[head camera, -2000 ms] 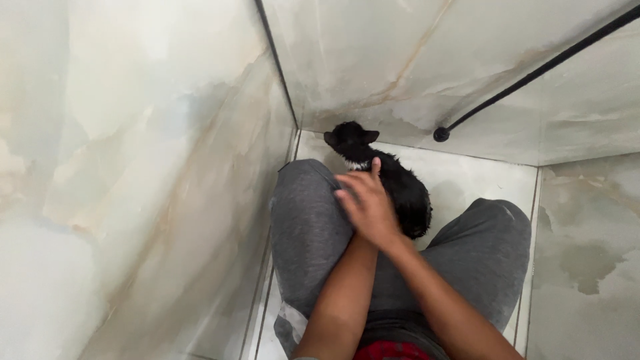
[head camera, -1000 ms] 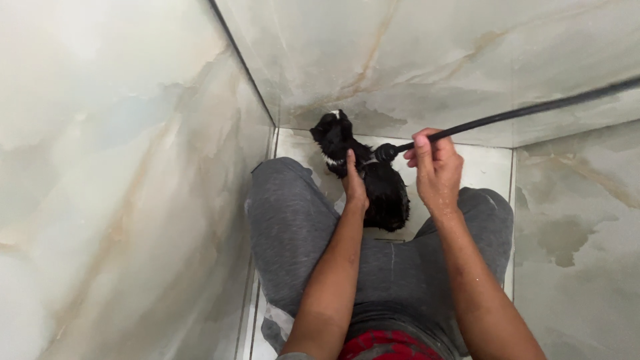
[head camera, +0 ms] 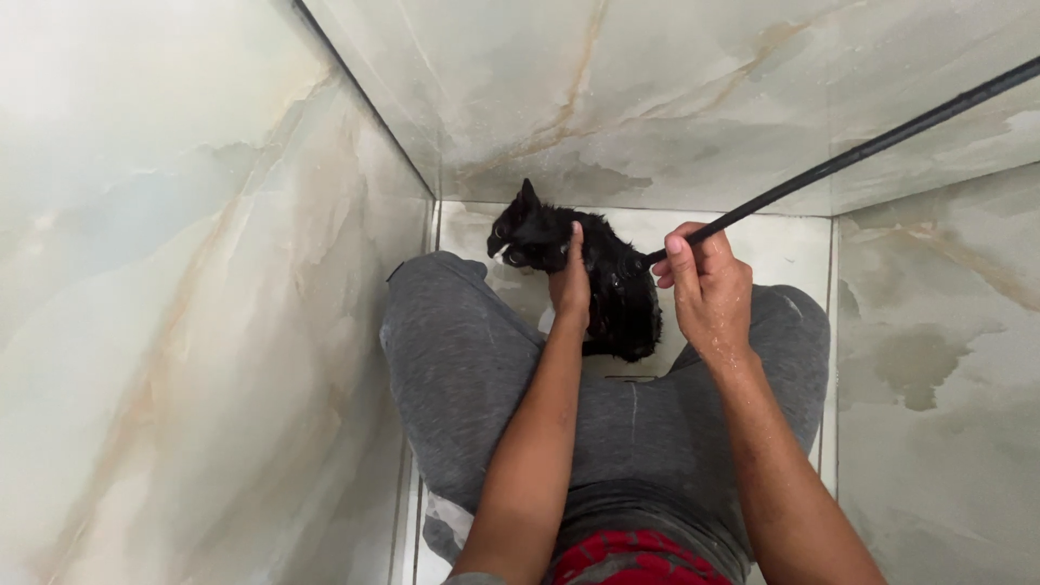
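A wet black kitten (head camera: 621,305) with some white on its muzzle sits on the pale floor between my bent knees, its head turned to the left. My left hand (head camera: 574,280) is against its chest and shoulder, thumb up along its side; the fingers are hidden under the body. In my right hand (head camera: 707,284) is a black hose (head camera: 845,162), gripped near its end. The small black head of the hose (head camera: 635,264) touches or nearly touches the kitten's back. Drops of water lie on my right hand and wrist.
Marbled wall panels (head camera: 569,106) rise on the left, ahead and on the right, close around the white tiled floor (head camera: 764,244). The hose runs off to the upper right. My legs in grey trousers (head camera: 455,349) flank the kitten.
Two seconds ago the hose hung by the wall and my hands were together at the kitten; my right hand has since taken hold of it. The kitten's head has turned, showing its eyes.
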